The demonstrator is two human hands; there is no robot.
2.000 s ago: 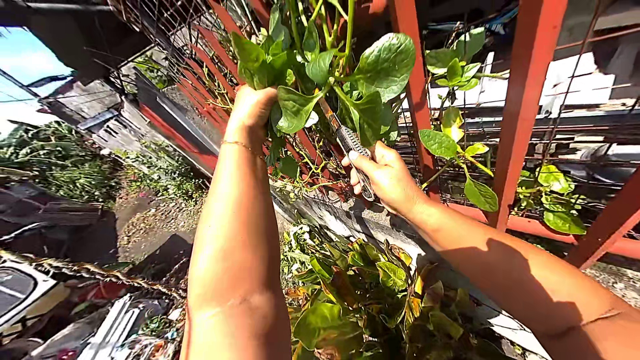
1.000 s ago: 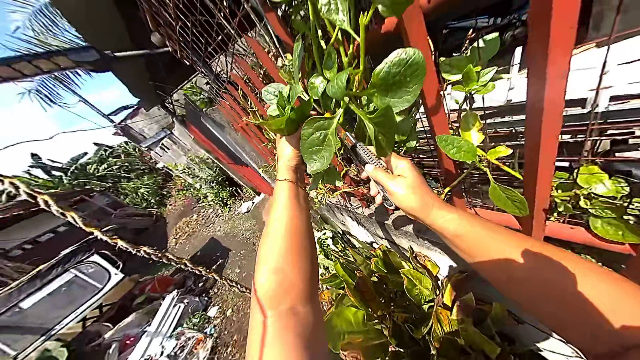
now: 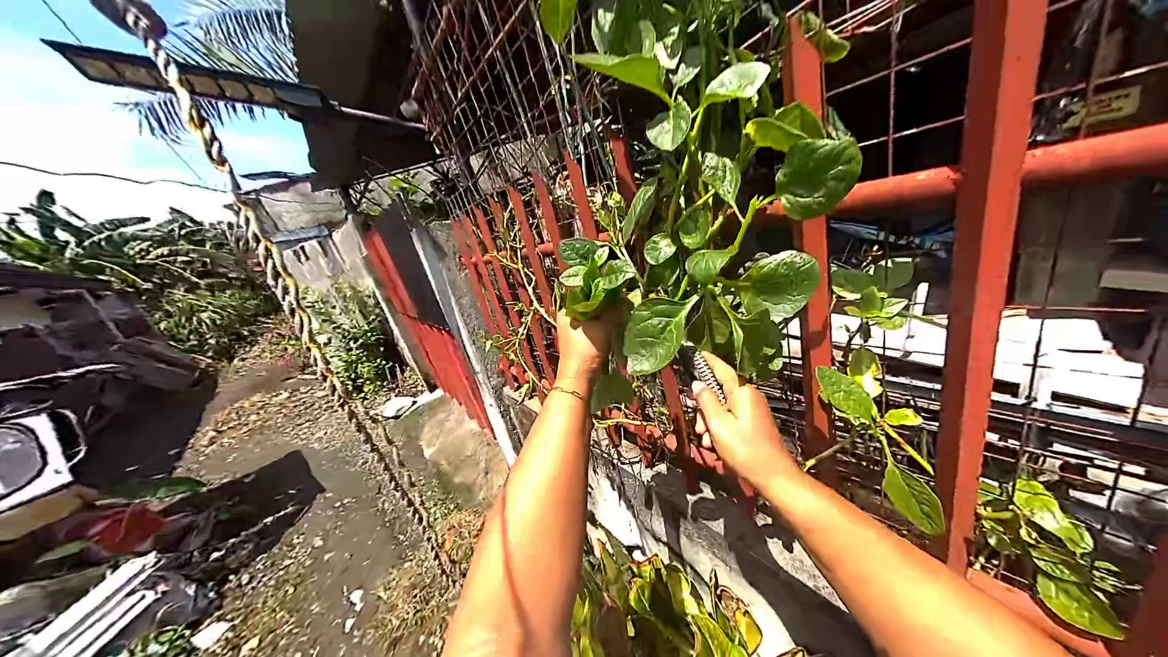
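Note:
A leafy green vine (image 3: 780, 283) with thick stems climbs the red metal fence (image 3: 985, 274). My left hand (image 3: 589, 342) is closed around a bunch of its leafy shoots, the fingers partly hidden by leaves. Just to the right and slightly lower, my right hand (image 3: 735, 415) grips a dark tool with a textured metal handle (image 3: 707, 376), whose working end is hidden behind the leaves. Which tool it is cannot be told.
A twisted rope (image 3: 297, 310) hangs across the left side. Below the fence runs a concrete ledge (image 3: 730, 557) with yellow-green leafy plants (image 3: 662, 602) beside it. Scrap and debris (image 3: 109, 593) lie at the lower left, by a dirt path (image 3: 356, 520).
The view has swung up and to the left, bringing in more of the sky, rope and path. Both hands stay at the vine, the left on the shoots, the right on the tool.

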